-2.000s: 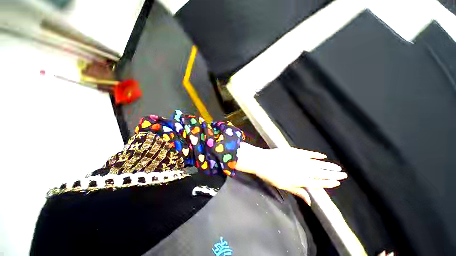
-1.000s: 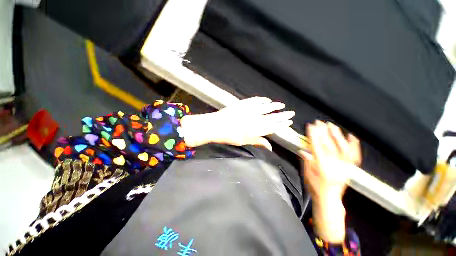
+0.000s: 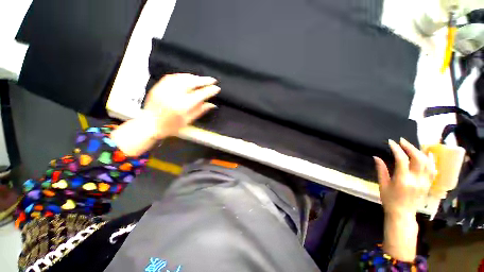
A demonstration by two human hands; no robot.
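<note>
A large black fabric panel (image 3: 297, 48) lies on the white worktable (image 3: 276, 158), with a folded band along its near side. My left hand (image 3: 178, 103) is on the band's left end, fingers spread and pointing right. My right hand (image 3: 407, 178) is at the band's right end by the table's front edge, fingers spread and raised. Whether either hand pinches the fabric cannot be told; no held object shows.
A cream-yellow boxy item (image 3: 447, 166) stands at the right front corner, just beyond my right hand. A yellow-handled tool (image 3: 449, 42) lies at the far right. Black strips (image 3: 469, 133) are piled at right. Stacked black panels (image 3: 79, 48) are at left.
The view has swung right. My left hand has moved onto the band's left end. My right hand has moved away from it to the right end.
</note>
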